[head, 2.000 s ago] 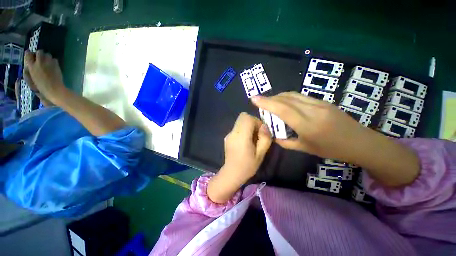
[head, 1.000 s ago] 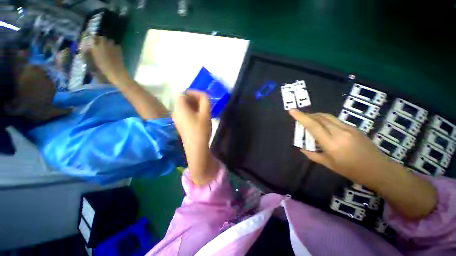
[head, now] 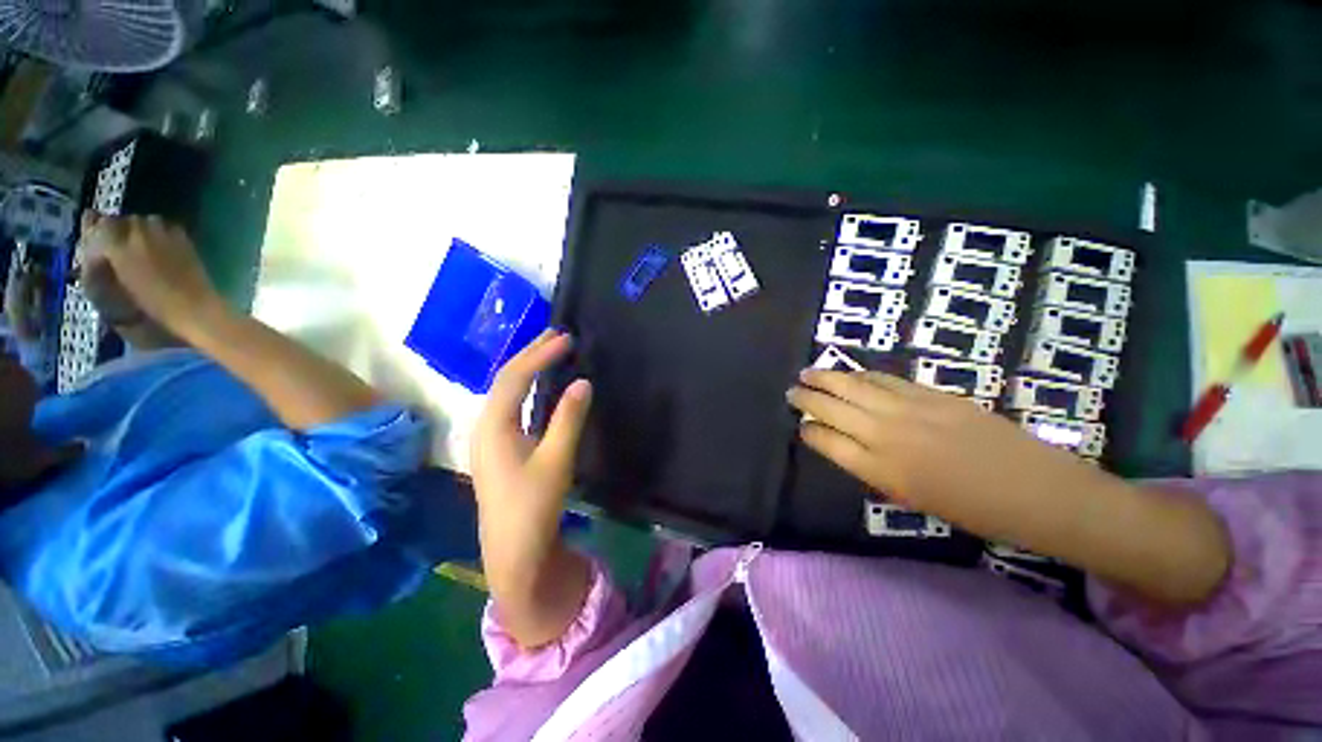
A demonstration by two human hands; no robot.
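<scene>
My right hand point(head: 906, 435) lies palm down over the module columns of the black tray point(head: 674, 420). A white display module point(head: 829, 363) shows partly at its fingertips; the rest is hidden, so I cannot tell if it is gripped. My left hand point(head: 529, 449) is empty at the tray's left edge, thumb and fingers apart. Two white modules point(head: 719, 271) lie side by side in the tray's left half, beside a small blue part point(head: 642, 273). Modules with dark windows stand in three columns point(head: 980, 242) at the right.
An open blue bin point(head: 476, 316) sits on a pale mat point(head: 337, 218) left of the tray. A blue-clad worker's arm point(head: 218, 478) reaches past it. A red pen point(head: 1232, 377) lies on the record sheet point(head: 1218, 297) at right. Loose modules point(head: 387, 90) stand on the green bench beyond.
My right hand has moved right, from the tray's middle to the module columns, with the white pieces under it gone from there. My left hand moved left, then back to the tray's edge, and opened.
</scene>
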